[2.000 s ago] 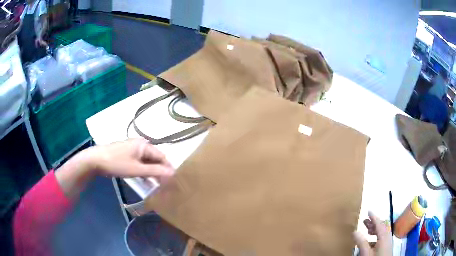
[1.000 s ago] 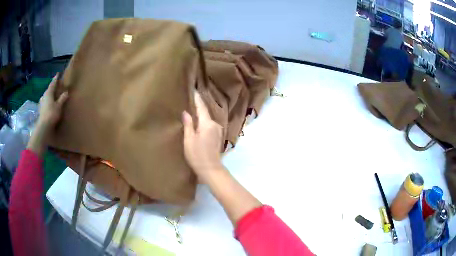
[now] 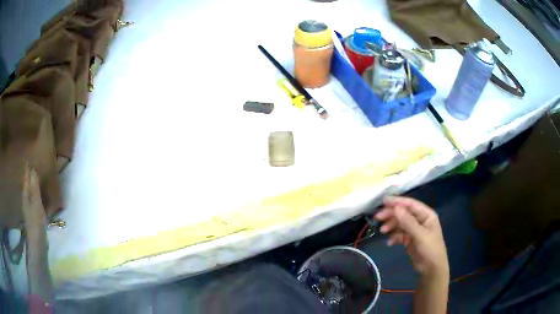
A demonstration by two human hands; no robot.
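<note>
Brown tote bags (image 3: 46,80) lie bunched in a row along the left edge, with small gold clasps (image 3: 57,224) showing at their right side. My left hand (image 3: 35,214) is blurred and edge-on at the far left, against the nearest bag; whether it grips the fabric is hidden. My right hand (image 3: 408,224) is beyond the table's front edge at lower right, above the floor, with its fingers loosely bent and nothing clearly in it. A small dark metal piece (image 3: 369,228) with an orange-red cord shows just left of its fingertips.
On the white table (image 3: 178,122) are a tan block (image 3: 282,149), dark block (image 3: 258,107), black stick (image 3: 288,76), yellow cutter (image 3: 290,92), orange bottle (image 3: 312,58), blue tray (image 3: 393,110) and spray can (image 3: 470,83). A brown bag (image 3: 439,21) lies upper right. A bin (image 3: 373,270) stands below.
The view has swung right and down. The bag that was held up between both hands now lies at the left. My right hand has left it and moved past the table's front edge.
</note>
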